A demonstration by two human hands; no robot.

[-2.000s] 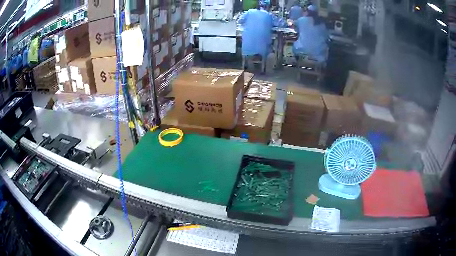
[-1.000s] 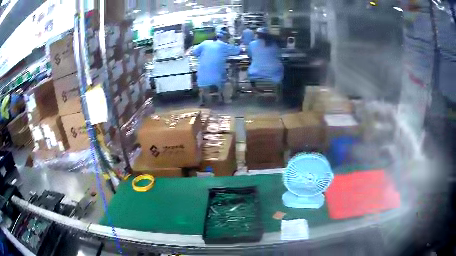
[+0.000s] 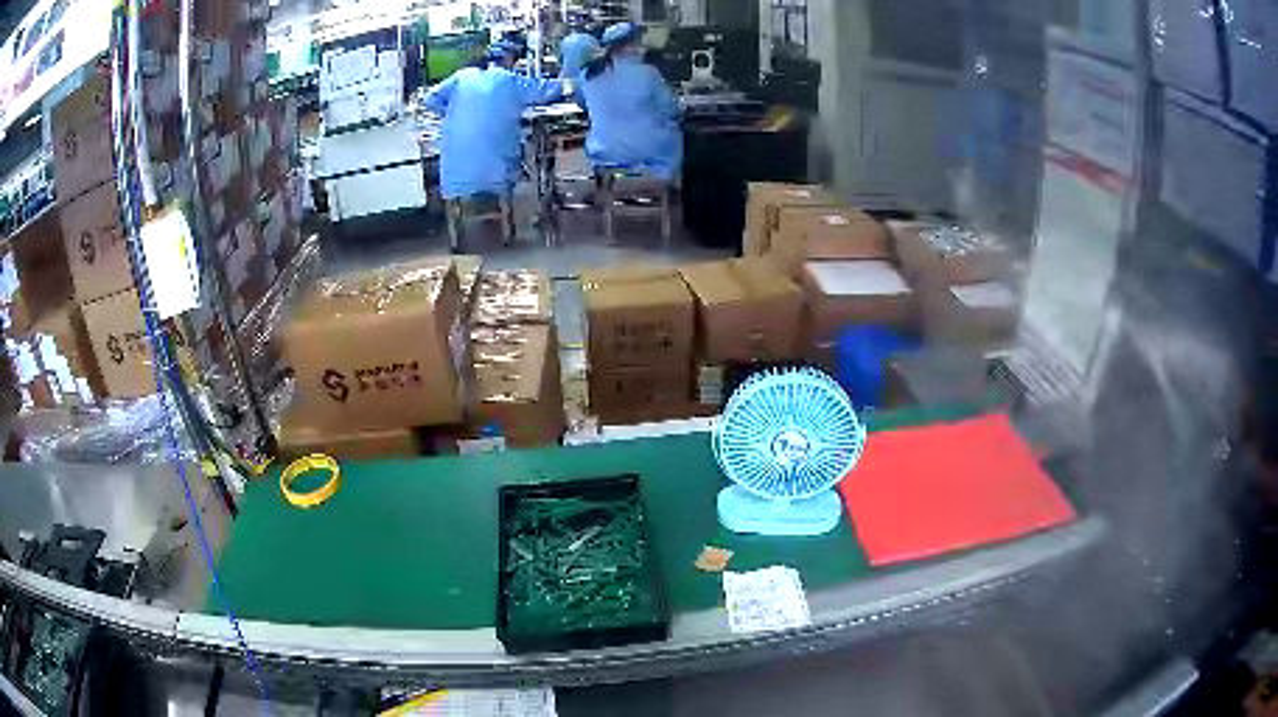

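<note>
Neither of my hands is in the picture. A black tray (image 3: 582,563) full of thin green strips lies on the green mat (image 3: 386,553) in front of me. A light blue desk fan (image 3: 789,448) stands on the mat to its right, beside a flat red sheet (image 3: 956,488). A yellow ring (image 3: 310,481) lies at the mat's left end. A small white label sheet (image 3: 765,598) and a small brown piece (image 3: 713,559) lie between tray and fan. A circuit board (image 3: 52,653) shows in the conveyor at lower left.
The pale conveyor rail (image 3: 421,649) runs along the front edge. A blue cord (image 3: 189,483) hangs at left. Cartons (image 3: 373,350) stand behind the bench. People in blue coats (image 3: 481,133) sit farther back. A gridded paper (image 3: 491,703) is cut off by the bottom edge.
The view has turned right, so the tray, fan and ring sit farther left in the picture. The round metal knob has left the view. No hand has appeared.
</note>
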